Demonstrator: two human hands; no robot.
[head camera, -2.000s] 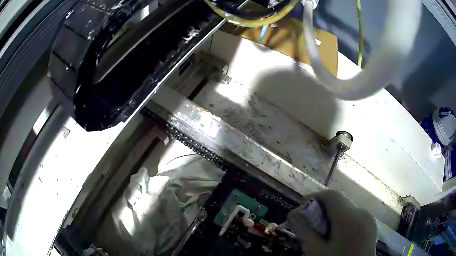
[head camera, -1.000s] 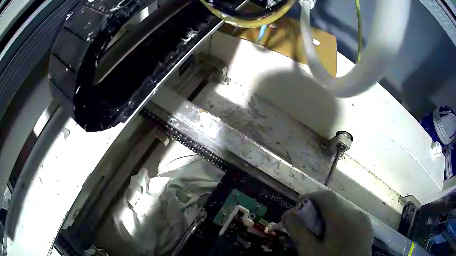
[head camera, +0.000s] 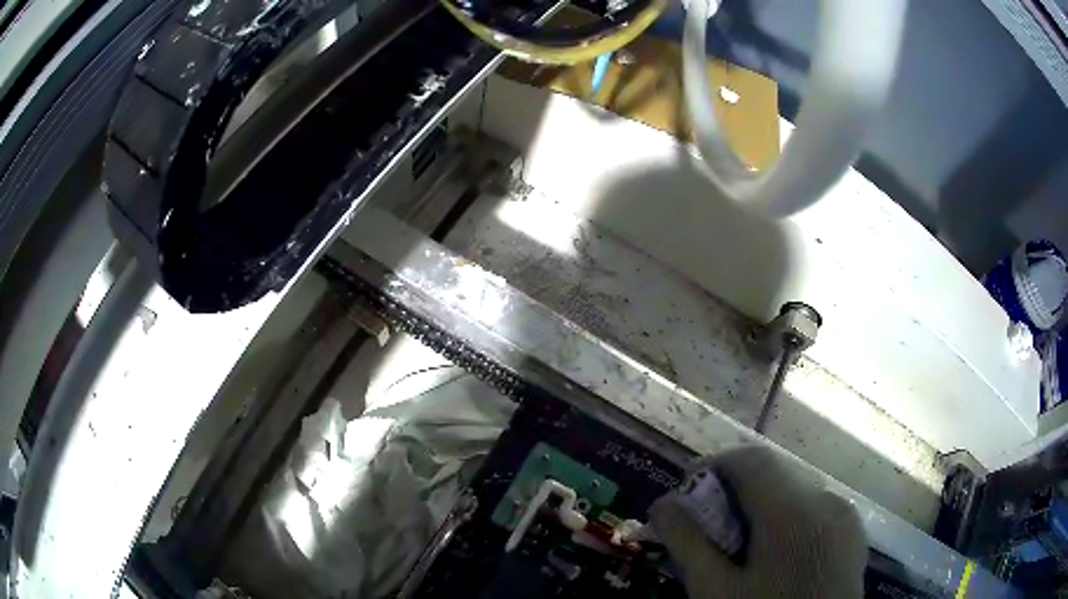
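A green circuit board (head camera: 560, 477) with white sealant lines and small red and white parts lies on a black pallet (head camera: 621, 454) at the bottom centre. My right hand (head camera: 773, 527), in an off-white knit glove, is over the board's right side, its lower part cut off by the frame. Its fingers are closed around a small grey-white object (head camera: 710, 510), too unclear to name. Whether it touches the board is hidden. My left hand is not in view.
A silver conveyor rail (head camera: 539, 331) runs diagonally behind the board. Crumpled white cloth or film (head camera: 375, 486) lies left. A knobbed post (head camera: 799, 325) stands behind the rail. A black cable chain (head camera: 146, 164) and a pale hose (head camera: 837, 111) hang above. Brown cardboard (head camera: 714, 105) lies at the back.
The view has shifted slightly, moving the hoses and board a little left in the picture. My right hand stays over the board's right side and has turned slightly with the small object.
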